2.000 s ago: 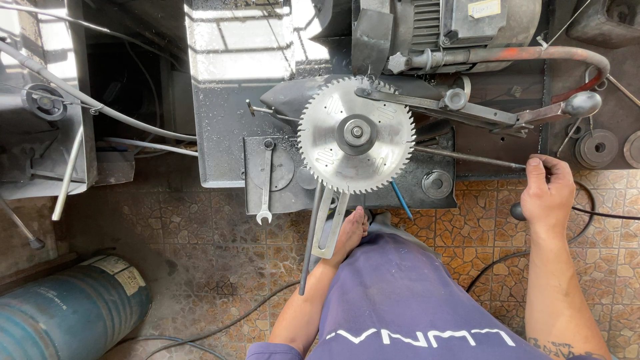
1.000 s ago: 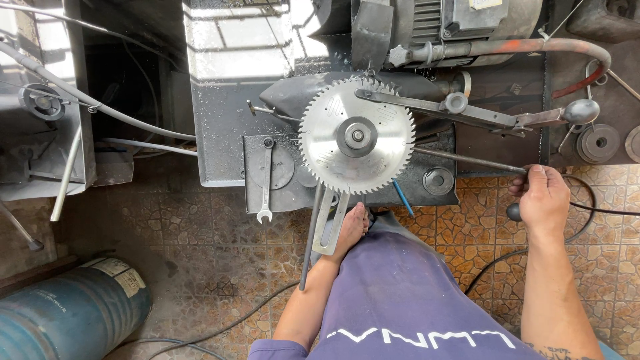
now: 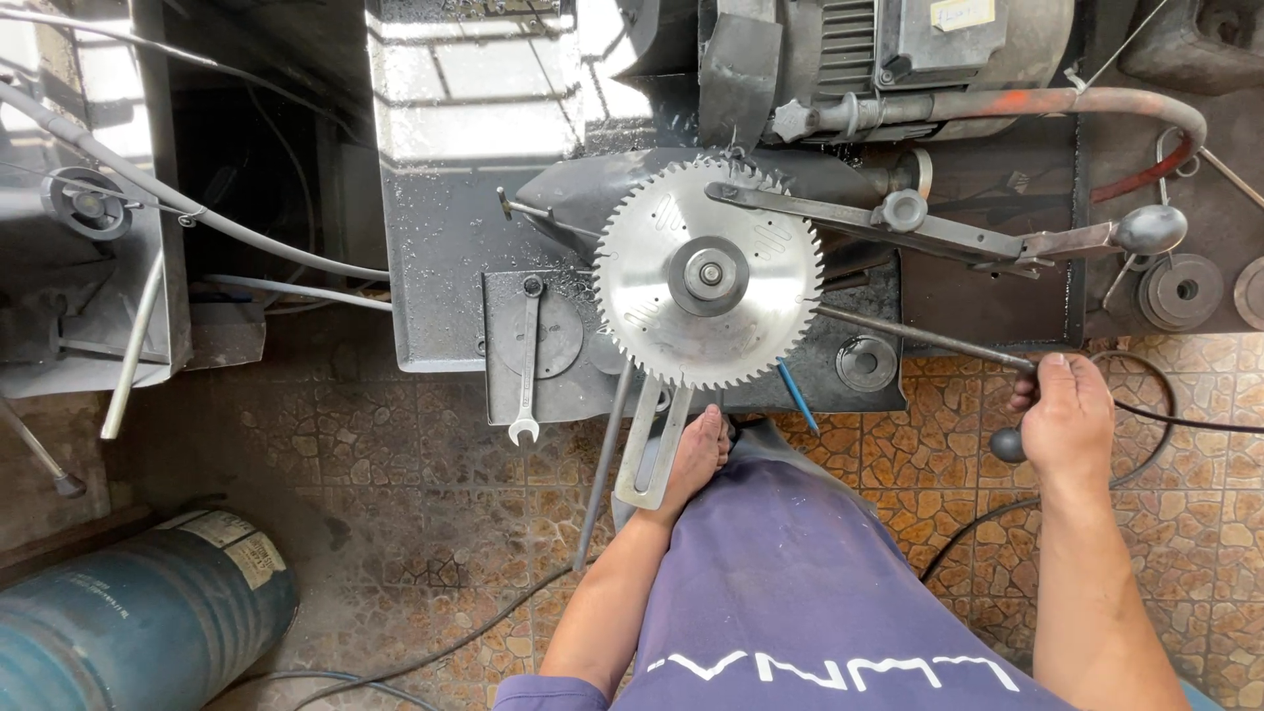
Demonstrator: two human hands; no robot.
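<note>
A toothed circular saw blade (image 3: 652,296) is mounted flat on a hub (image 3: 709,276) in the middle of the machine. My right hand (image 3: 1066,405) is closed around the end of a long steel lever rod (image 3: 918,334) that runs to beneath the blade. My left hand (image 3: 703,444) is below the blade's lower edge, beside a slotted metal bar (image 3: 652,449); its fingers are partly hidden, and what they touch cannot be told. A lever arm (image 3: 859,210) with a dark ball knob (image 3: 1151,230) reaches over the blade's upper right.
An open-end wrench (image 3: 528,360) lies on a metal plate left of the blade. A blue rod (image 3: 798,397) and a dark rod (image 3: 604,459) stick out below. An electric motor (image 3: 938,49) stands behind. A blue drum (image 3: 148,612) and a black cable (image 3: 444,647) are on the floor.
My right hand has shifted slightly on the lever rod, with its fingers now more curled around the end. My left hand has stayed below the blade.
</note>
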